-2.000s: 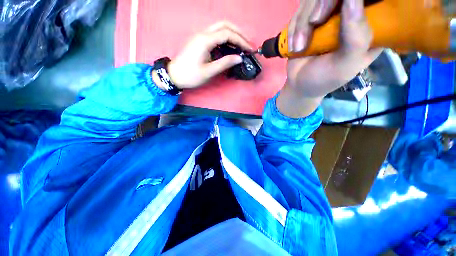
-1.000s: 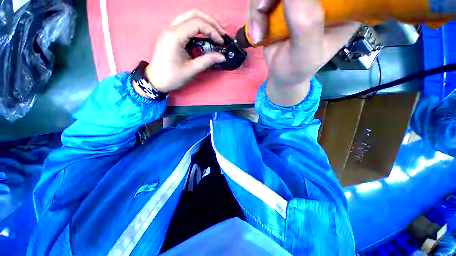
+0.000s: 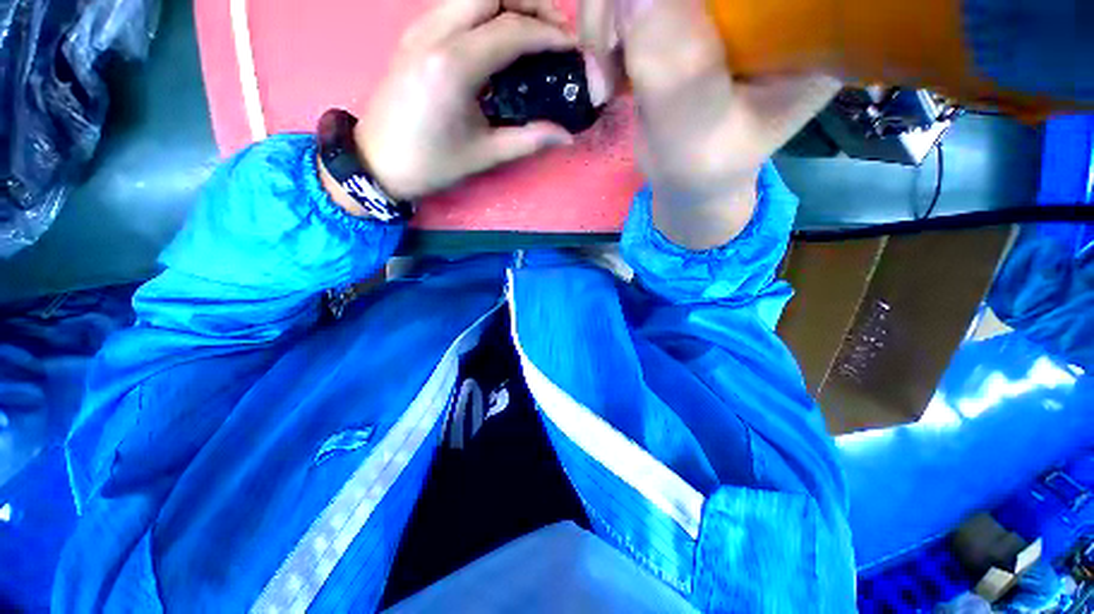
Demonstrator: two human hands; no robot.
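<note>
My left hand [image 3: 438, 102], bare with a dark wristband, holds a black plastic housing [image 3: 540, 90] between thumb and fingers, over the pink-red work mat [image 3: 324, 60]. A small round metallic spot shows on the housing's right part. My right hand [image 3: 690, 108], also bare and partly blurred, holds the orange electric screwdriver [image 3: 846, 42], which lies nearly level along the top edge. The screwdriver's nose and bit are hidden behind my right hand. The fingers of both hands are close together at the housing's right end. The top edge cuts off parts of both hands.
A crinkled clear plastic bag [image 3: 66, 96] lies left of the mat. The metal screw feeder [image 3: 894, 120] is right, partly behind the screwdriver. A black cable [image 3: 960, 221] crosses below it. A brown carton [image 3: 900, 324] stands below the bench edge, with a blue bin [image 3: 1065, 156] far right.
Since the earlier frames, the housing has turned in my left hand to show another face. My right hand and the screwdriver have moved left, and the black nose is no longer visible.
</note>
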